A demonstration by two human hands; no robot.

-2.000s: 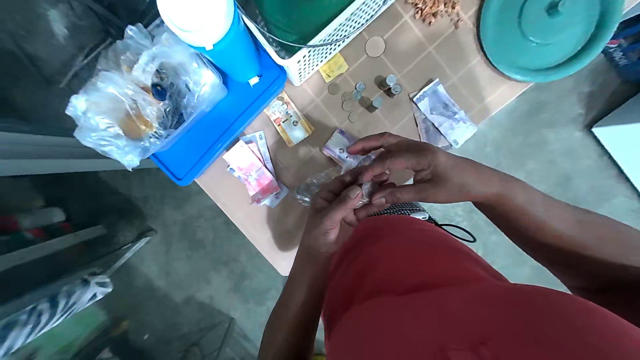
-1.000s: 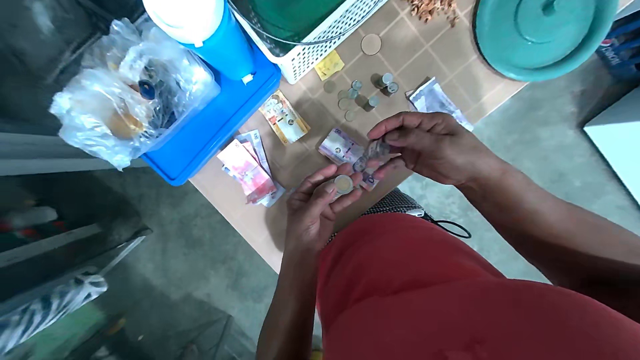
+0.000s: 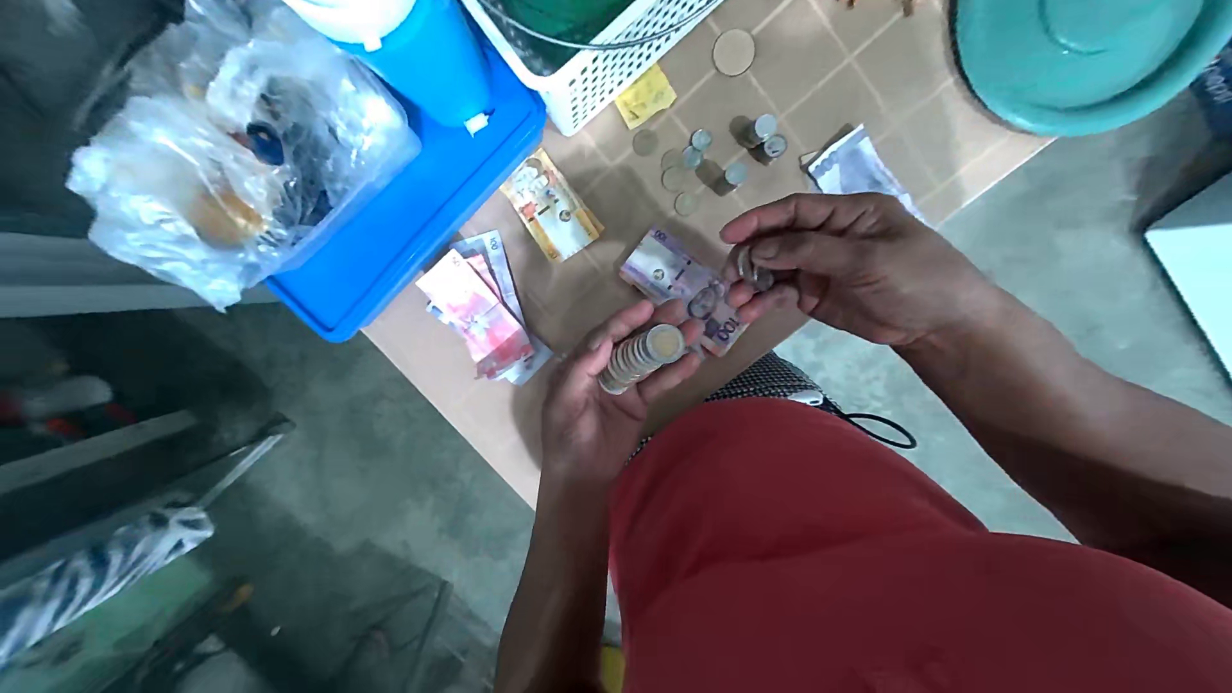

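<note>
A roll of bimetal coins (image 3: 642,358) lies in my left hand (image 3: 606,385), held along its fingers. My right hand (image 3: 847,260) pinches a few coins (image 3: 756,272) between thumb and fingers, to the right of the left hand. Beneath and between the hands lies a purple banknote (image 3: 664,265) with what looks like clear plastic over part of it. An orange-yellow banknote (image 3: 551,205) is beyond them, and a fan of red and bluish banknotes (image 3: 474,313) sits to the left. Small stacks and single coins (image 3: 701,141) stand farther back; pale folded banknotes (image 3: 857,164) are behind the right hand.
On the left, a blue plastic lid or tray (image 3: 423,202) carries a blue jug (image 3: 428,63) and a clear plastic bag (image 3: 241,144). A white perforated basket (image 3: 587,91), a yellow paper (image 3: 646,96) and a round green lid (image 3: 1088,58) are at the back. The table edge (image 3: 448,423) runs diagonally.
The hands, together at first, have moved apart. The row of coins now shows plainly in my left hand, and more of the purple banknote is in sight.
</note>
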